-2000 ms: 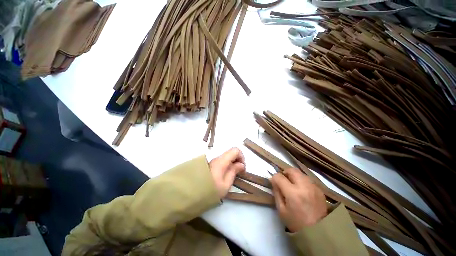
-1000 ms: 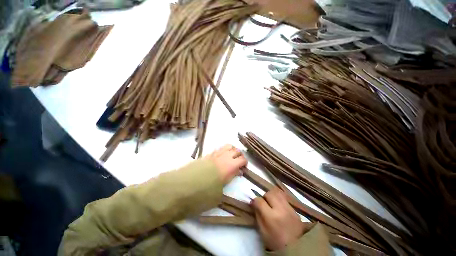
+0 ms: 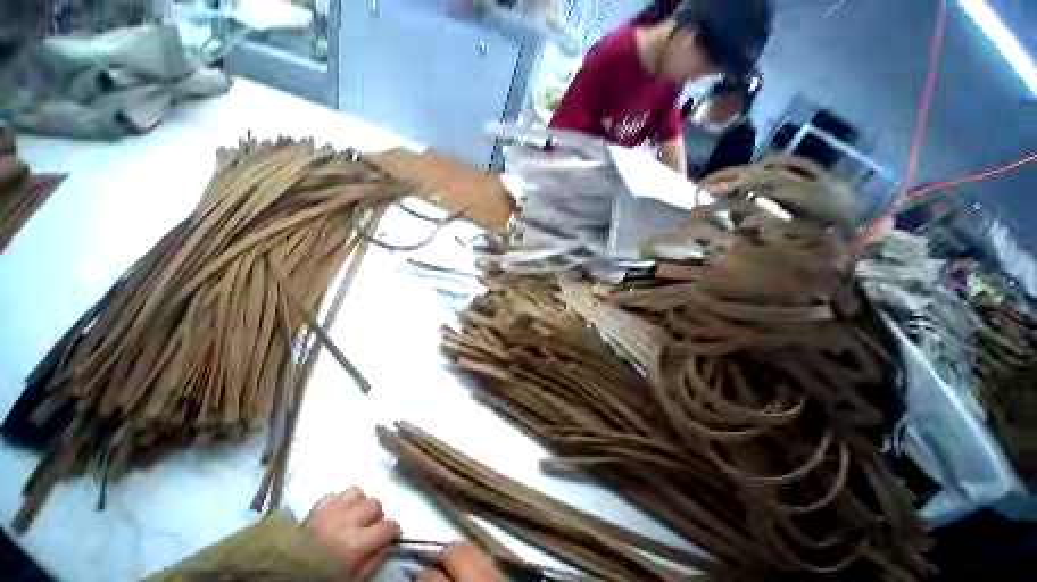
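My left hand (image 3: 355, 531) is at the bottom edge, fingers curled, blurred. My right hand (image 3: 461, 564) is just right of it, mostly cut off by the bottom edge. A thin dark strip or tool tip (image 3: 419, 546) shows between the hands; I cannot tell which it is or which hand holds it. The near strap bundle (image 3: 489, 489) lies beside my right hand, running down to the right. The fanned strap bundle (image 3: 216, 318) lies on the left. The large strap heap (image 3: 591, 398) is on the right, with curled loops (image 3: 762, 398) on it.
The white table (image 3: 125, 188) carries a brown sheet (image 3: 461, 184) and grey material (image 3: 563, 199) at the far side. Leather pieces (image 3: 21, 199) lie at the left edge, grey fabric (image 3: 108, 85) at the back left. A person in a red shirt (image 3: 614, 85) bends over beyond the table.
The view has tilted up and swung right, showing the far room and person. My hands now sit at the bottom edge, and the right hand is largely out of the picture.
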